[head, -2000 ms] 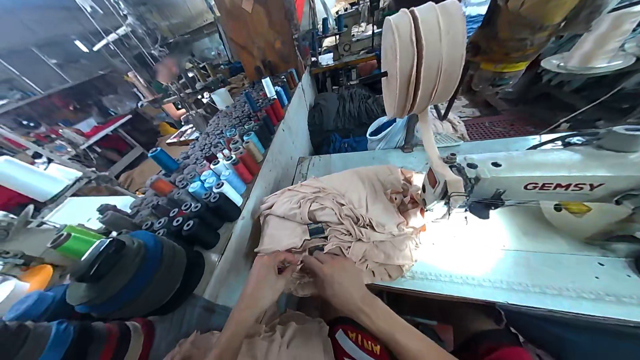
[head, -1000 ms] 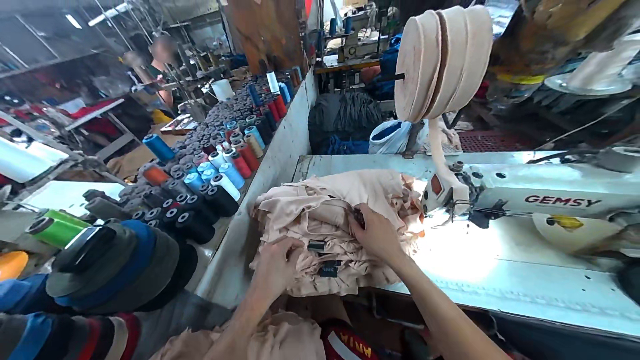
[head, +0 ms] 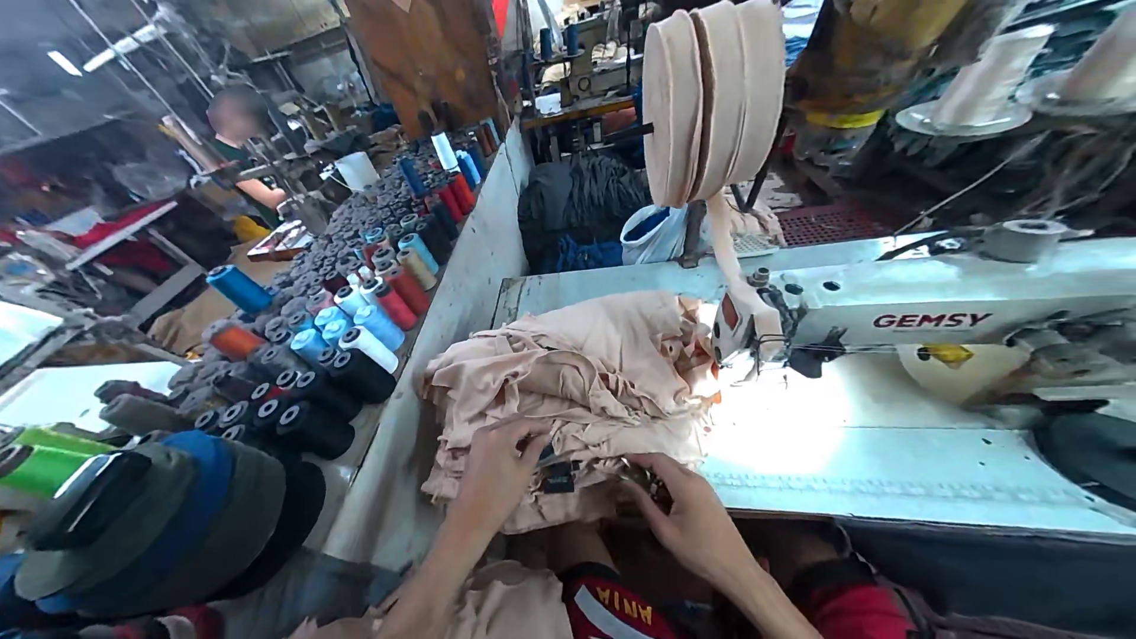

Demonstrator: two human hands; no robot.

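A heap of beige knit fabric pieces (head: 577, 364) lies on the pale sewing table, left of the needle area of a Gemsy sewing machine (head: 932, 311). At the heap's front edge my left hand (head: 501, 461) pinches the fabric beside a small dark label (head: 559, 479). My right hand (head: 679, 501) is at the same edge, to the right of the label, with thumb and fingers around something small and dark, perhaps metal, that I cannot make out. Rolls of beige fabric binding (head: 714, 102) hang above, and one strip runs down to the machine head.
Left of a raised white board (head: 470, 266) stand many thread cones (head: 377, 328) in several colours. A stack of dark and blue fabric rolls (head: 169, 515) is at the lower left. More beige fabric (head: 515, 603) lies over my lap. A person (head: 240, 151) sits far back left.
From together at the heap's front edge, my hands moved apart; my right hand reached up onto the heap, then came back down to the front edge. One strip still runs to the machine.
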